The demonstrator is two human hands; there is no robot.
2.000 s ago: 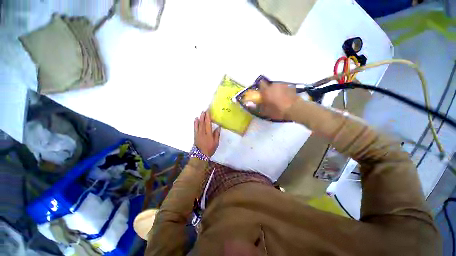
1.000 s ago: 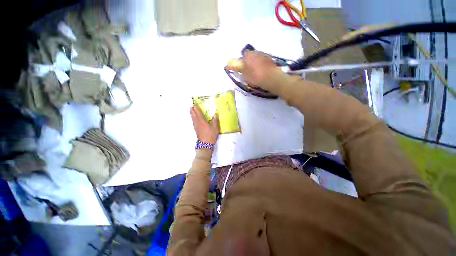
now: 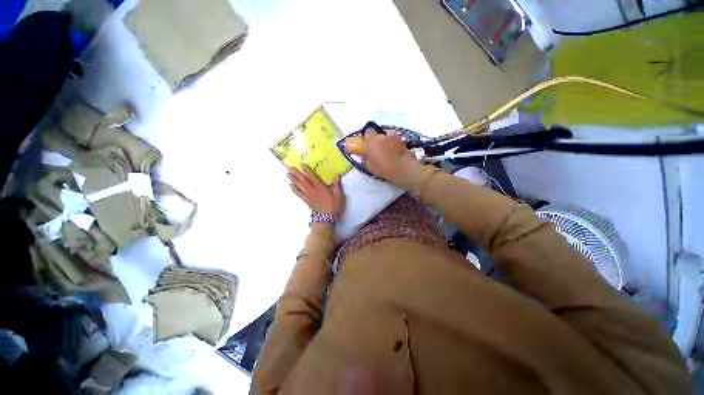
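A yellow template [image 3: 310,143] with dark handwriting lies flat on the white table in front of me. A thin khaki edge shows along its far left side. My left hand [image 3: 316,191] lies with spread fingers on the template's near edge, pressing it. My right hand [image 3: 384,156] is closed around the handle of the steam iron [image 3: 369,131]. The iron's tip touches or overlaps the template's right edge; its sole is hidden.
A flat khaki stack [image 3: 187,38] lies at the far left, a fanned khaki stack [image 3: 193,305] at the near left edge. Tied khaki bundles [image 3: 116,185] are heaped left. A metal plate [image 3: 494,25] is at upper right. Hose and cord trail right, above a white fan [image 3: 587,239].
The view has turned. The iron, held away from the template a second ago, is now at its right edge. The template is tilted differently in view, my left hand still on it.
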